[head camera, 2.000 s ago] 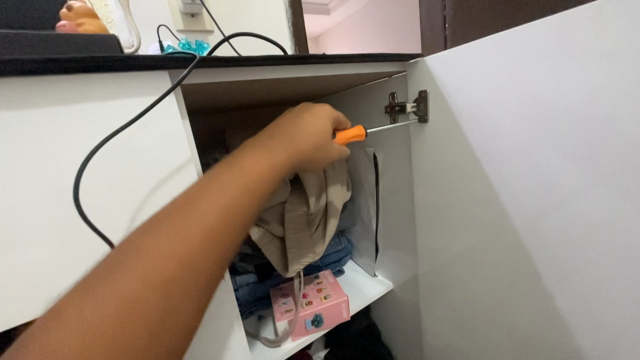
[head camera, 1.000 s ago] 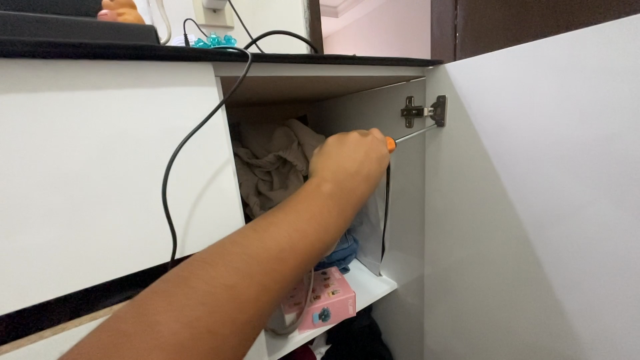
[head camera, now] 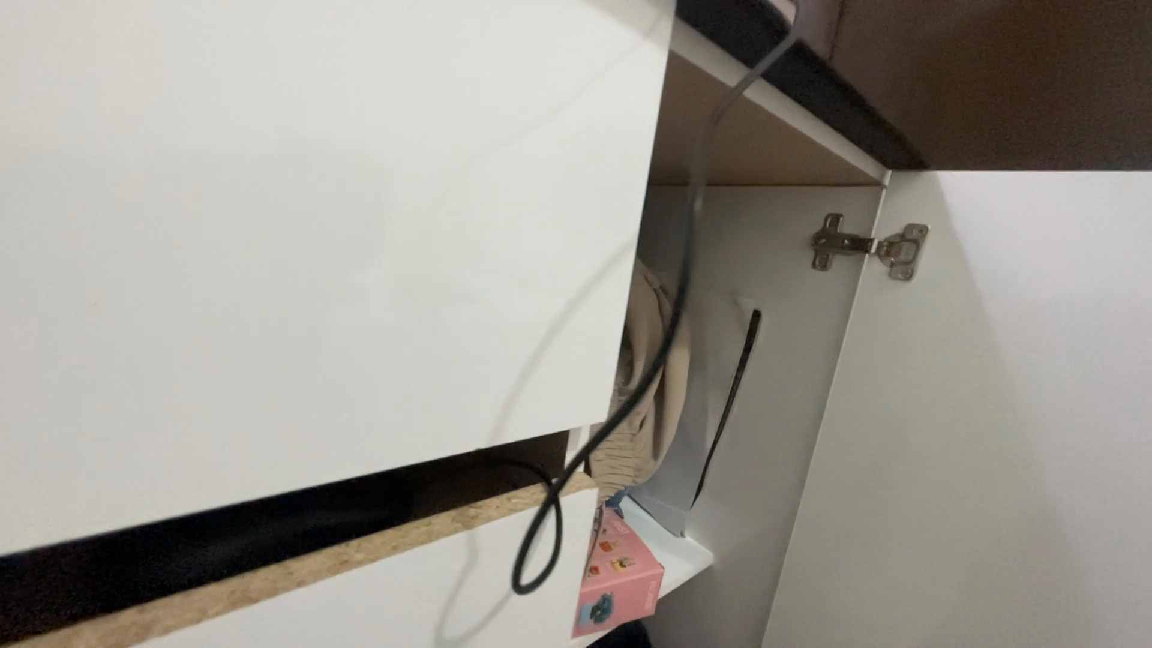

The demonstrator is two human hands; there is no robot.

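Neither my left hand nor my right hand shows in the head view now, and the orange-handled screwdriver is out of sight too. A metal cabinet hinge [head camera: 868, 246] joins the cabinet's inner side wall to the open white door [head camera: 1008, 405], near their top. Its one plate lies on the wall and the other on the door. Beige cloth [head camera: 643, 387] is bunched inside the compartment, partly hidden by the white front panel [head camera: 315, 234]. Below it, a pink printed box [head camera: 621, 576] rests on the white shelf [head camera: 688, 562].
A black cable [head camera: 688, 270] hangs in front of the cabinet and loops near the lower drawer front [head camera: 378, 576], whose raw chipboard edge [head camera: 360, 549] shows under a dark gap. The dark countertop edge [head camera: 837, 99] crosses the top right. A slim black strip [head camera: 729, 405] runs down inside the compartment.
The hand and the orange-handled screwdriver, earlier at the hinge, have left the view. The view has swung and tilted strongly, so the white front panel fills much of the left.
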